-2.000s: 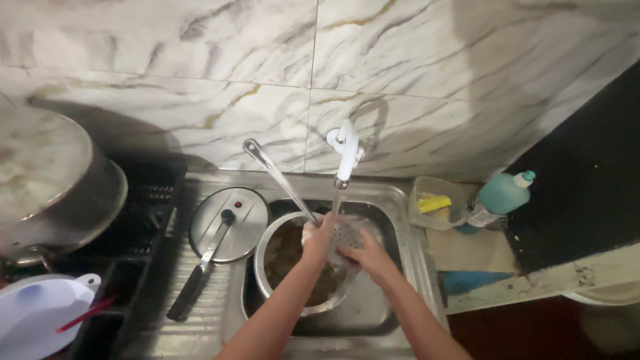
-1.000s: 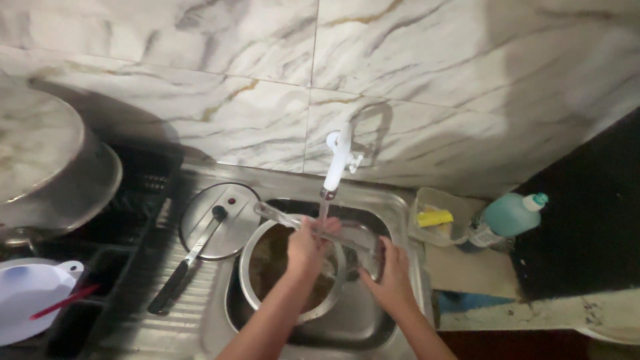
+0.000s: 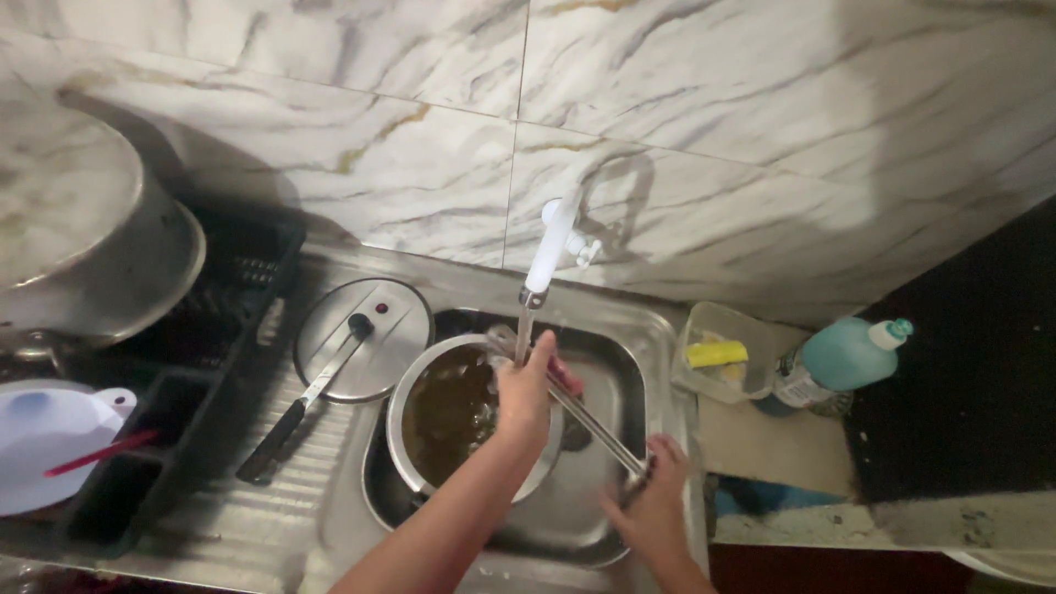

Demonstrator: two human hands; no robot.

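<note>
Water runs from the white tap point(image 3: 551, 252) over my left hand point(image 3: 525, 384), which is at the upper end of a long-handled metal utensil point(image 3: 598, 429), above the right rim of a metal pot point(image 3: 404, 396). Brownish liquid fills the pot, which stands in the steel sink point(image 3: 623, 528). My right hand point(image 3: 656, 499) is around the utensil's lower end, near the sink's right wall. The head of the utensil is mostly hidden by my left hand and the water. Something reddish shows behind the left fingers; I cannot tell what it is.
Left of the sink, a pressure-cooker lid point(image 3: 371, 363) with a black handle lies on the drainboard point(image 3: 214, 503). A dish rack point(image 3: 177, 404) holds a large pot point(image 3: 165, 272) and a white plastic item point(image 3: 58, 429). At right stand a plastic container point(image 3: 763, 330) with a yellow sponge point(image 3: 716, 355) and a teal bottle point(image 3: 841, 355).
The utensil has swung around: its handle pointed up-left two seconds ago and now slopes down to the right. My right hand has moved down and away from my left hand.
</note>
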